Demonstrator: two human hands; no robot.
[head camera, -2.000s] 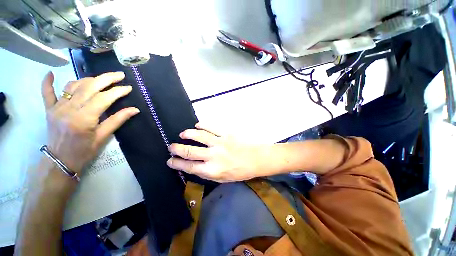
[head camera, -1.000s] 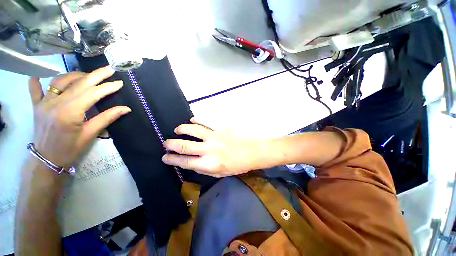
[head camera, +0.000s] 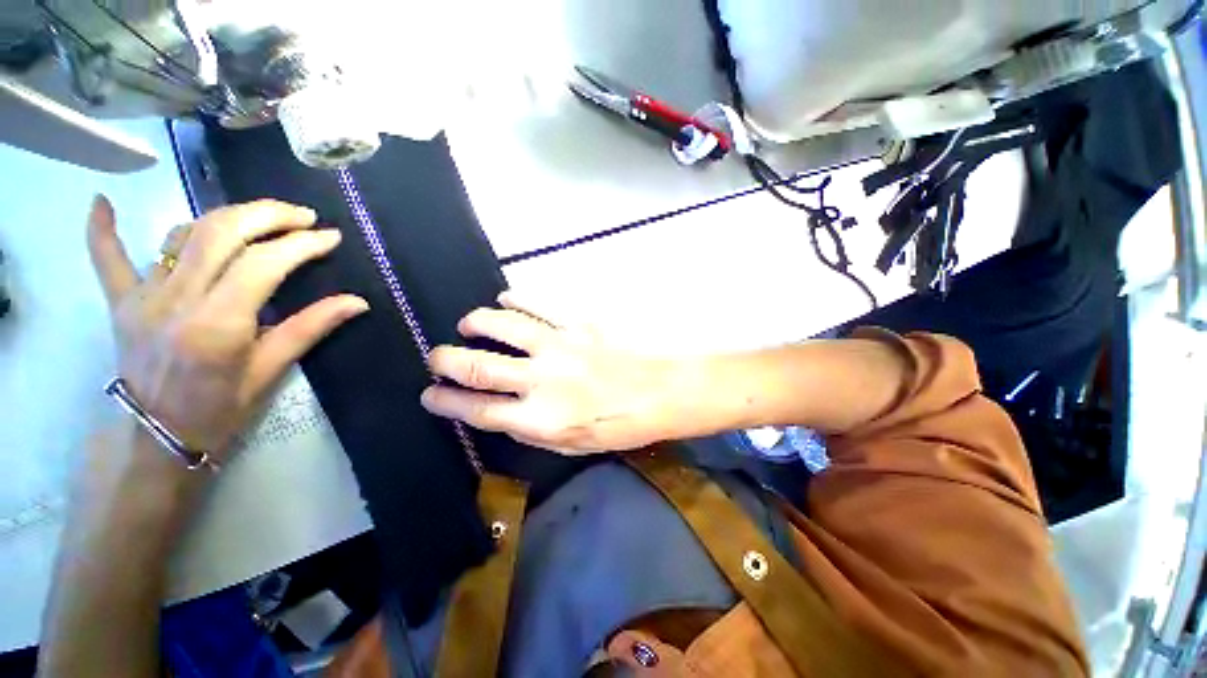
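Note:
The black fabric panel (head camera: 347, 384) lies on the white machine table and hangs over its front edge towards the lap. The zipper (head camera: 384, 272), a line of silvery teeth, runs down the panel from under the round part of the sewing machine head (head camera: 328, 122). My left hand (head camera: 219, 311) rests with spread fingers on the panel's left side, near the machine head. My right hand (head camera: 536, 378) lies flat on the panel's right side, fingertips at the zipper, lower down. Neither hand visibly pinches the cloth. The needle is hidden.
Red and black snips (head camera: 651, 114) lie right of the machine head. A tangled black cord (head camera: 827, 225) hangs beside cut black strips (head camera: 923, 219). A dark cloth pile (head camera: 1046, 318) is at the far right. The table's front edge (head camera: 271, 570) runs below my hands.
My left hand moved left with the view, then back right and slightly down the panel. My right hand and the panel have shifted slightly up and left.

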